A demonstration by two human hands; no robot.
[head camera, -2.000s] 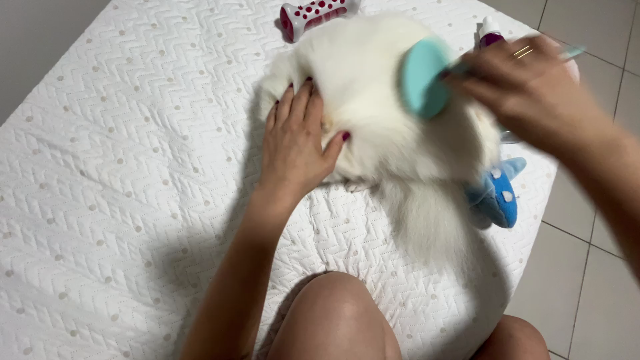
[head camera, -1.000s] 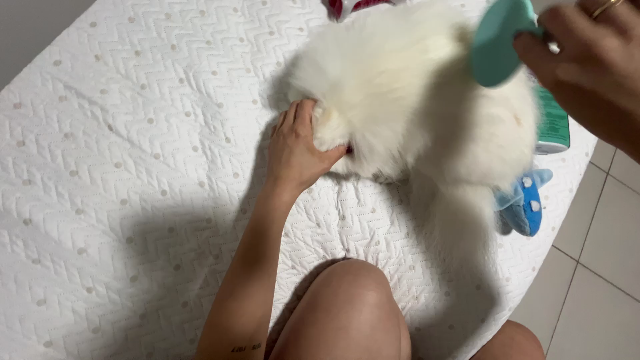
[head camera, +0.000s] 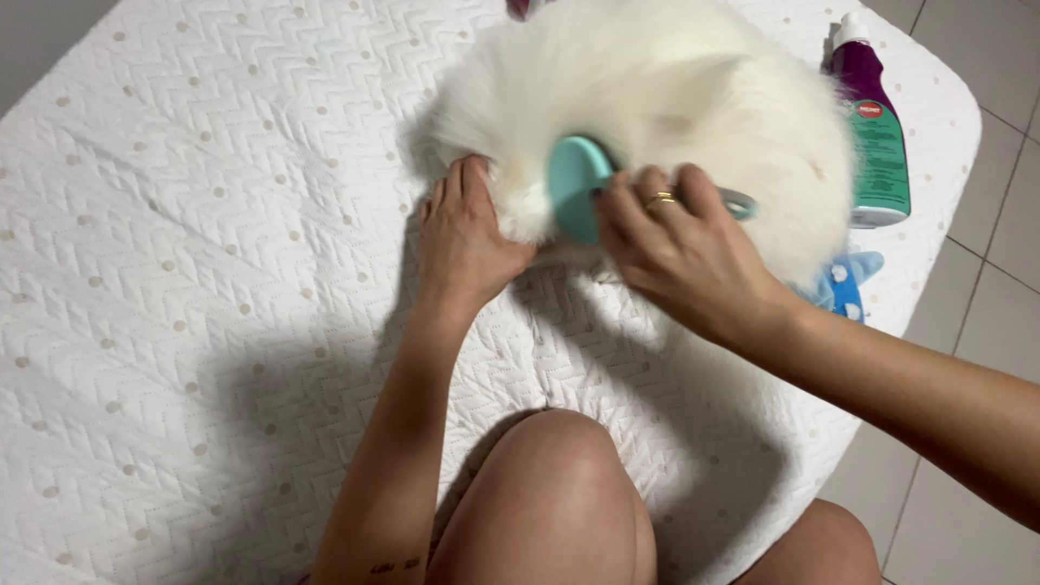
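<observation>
A fluffy white long-haired animal (head camera: pixel 650 89) lies curled on a quilted white bedspread, its tail stretching down toward the lower right. My left hand (head camera: pixel 471 231) rests against its left end near the head, thumb and fingers spread around the fur; its fingertips are partly buried. In my right hand (head camera: pixel 678 236) is the handle of a turquoise pet grooming brush (head camera: pixel 578 187), whose oval head lies against the fur just right of my left hand. The brush's bristle side is hidden.
A purple and green spray bottle (head camera: pixel 881 154) with a white top lies right of the animal, above a blue plush toy (head camera: pixel 847 288). The bedspread's edge (head camera: pixel 934 284) borders a tiled floor (head camera: pixel 991 309). My bare knees are at the bottom.
My right hand and the brush have moved left and down, from above the animal's right side to beside my left hand. My left hand stays at the animal's left end.
</observation>
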